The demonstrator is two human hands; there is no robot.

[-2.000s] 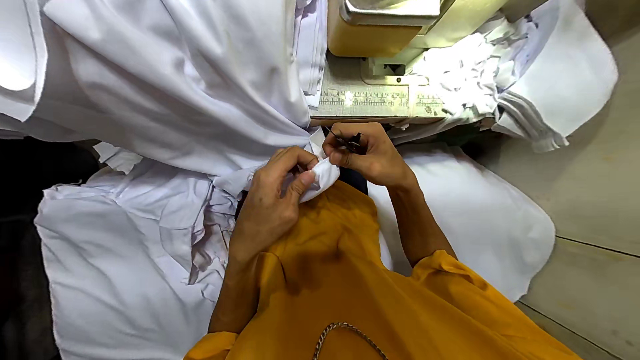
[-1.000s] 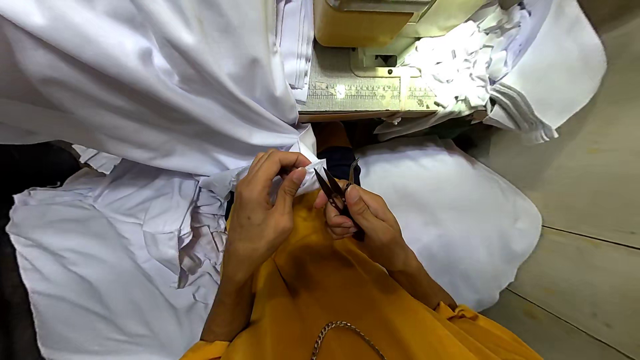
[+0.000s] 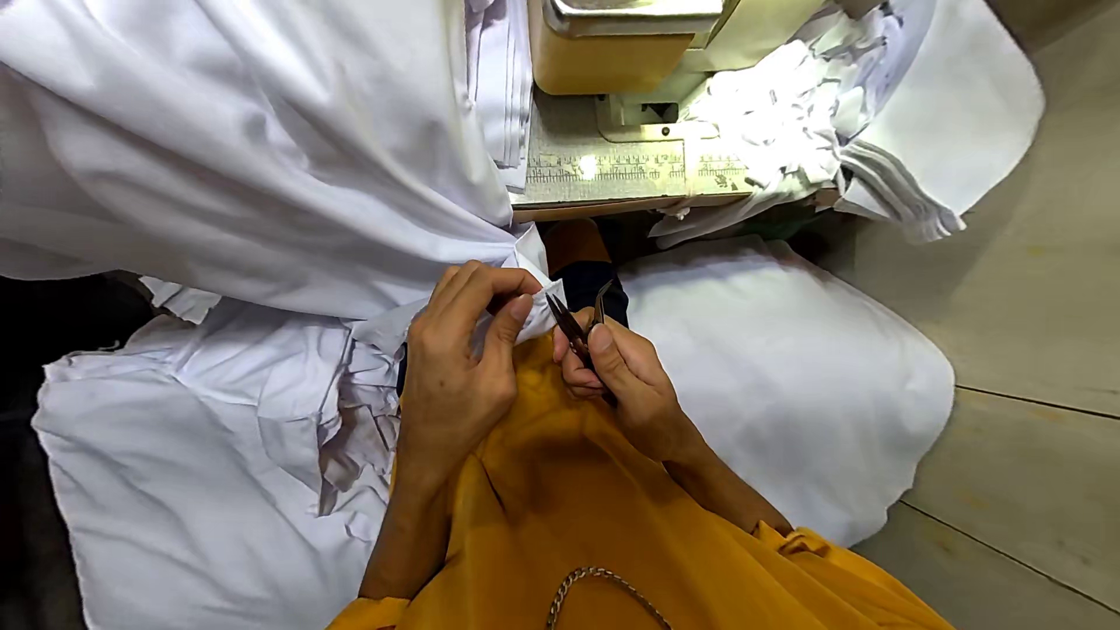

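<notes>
My left hand [image 3: 468, 359] pinches a folded corner of white fabric [image 3: 544, 317] between thumb and fingers, over my lap. In my right hand [image 3: 626, 372] are dark metal thread snips [image 3: 570, 331], whose blade tips point up and left at the edge of that corner. A second slim dark curved tip [image 3: 602, 302] sticks up above my right thumb; whether it belongs to the snips I cannot tell. From the pinched corner the cloth runs up to a large draped white sheet [image 3: 262, 157] at the upper left.
Ahead stands a sewing machine [image 3: 608, 61] on a bed with ruler markings [image 3: 643, 168]. White fabric scraps [image 3: 779, 122] are heaped to its right, beside stacked cut pieces [image 3: 906, 188]. White cloth [image 3: 787, 385] lies at my right, and more bunched cloth [image 3: 192, 472] at my left. Tiled floor [image 3: 1032, 332] shows far right.
Two seconds ago both hands were together at the cloth; my right hand has since moved down and away, and the snips show plainly. Since one second ago the hands have hardly moved.
</notes>
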